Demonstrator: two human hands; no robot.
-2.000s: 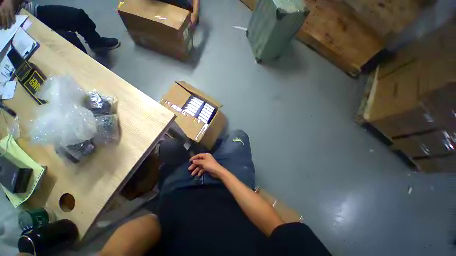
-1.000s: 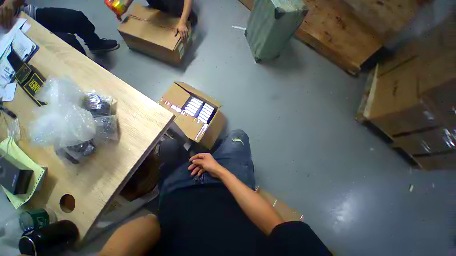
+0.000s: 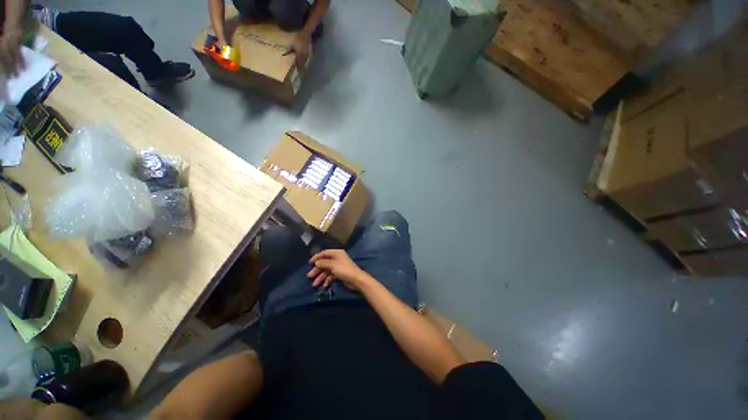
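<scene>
My right hand [image 3: 335, 269] rests on my lap, fingers loosely bent and apart, with nothing seen in it. My left upper arm shows at the bottom. A sliver of skin lies in the bottom left corner by the black flask [image 3: 94, 384]; whether it is my left hand or forearm cannot be told. An open carton [image 3: 298, 195] with rows of small white-marked items stands on the floor beyond my knees. Clear bubble wrap [image 3: 102, 189] and wrapped dark pieces [image 3: 157, 168] lie on the wooden desk [image 3: 217, 184] at left.
A coworker's hand holds an orange-red tape dispenser [image 3: 221, 56] on a closed carton [image 3: 264, 61]. Another person's hand [image 3: 11, 51] is over papers [image 3: 31, 74]. A green parcel [image 3: 447, 49], wooden pallets [image 3: 566, 61] and stacked cartons [image 3: 672, 164] stand at right.
The coworker's tape dispenser has come down onto the carton. The seated person's hand and papers have shifted. Skin has appeared in the bottom left corner. My right hand has not moved.
</scene>
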